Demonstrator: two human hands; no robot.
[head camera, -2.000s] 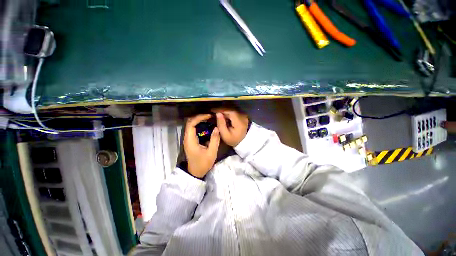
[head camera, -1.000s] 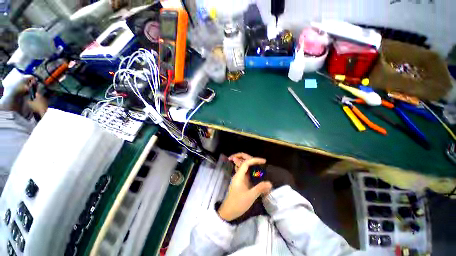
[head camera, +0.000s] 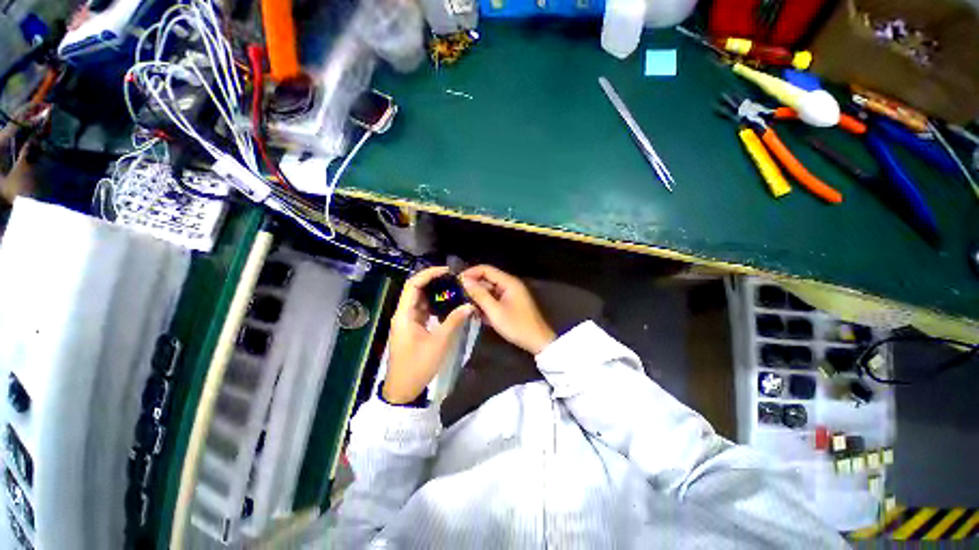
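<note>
A small black watch module (head camera: 444, 295) with small coloured marks lit on its screen is held below the front edge of the bench. My left hand (head camera: 419, 342) grips it from the left between fingers and thumb. My right hand (head camera: 509, 308) is at its right side, fingertips touching its edge. The underside of the module is hidden.
Tweezers (head camera: 638, 134), orange-yellow cutters (head camera: 775, 154) and blue-handled pliers (head camera: 904, 175) lie on the green mat (head camera: 515, 172). White cables (head camera: 204, 91) are at the left. Trays of black watches stand at the left (head camera: 75, 355) and lower right (head camera: 741, 376).
The view swung left, then tilted down. My right hand, largely hidden a second ago, now shows clearly at the module's right side. My left hand still holds the module.
</note>
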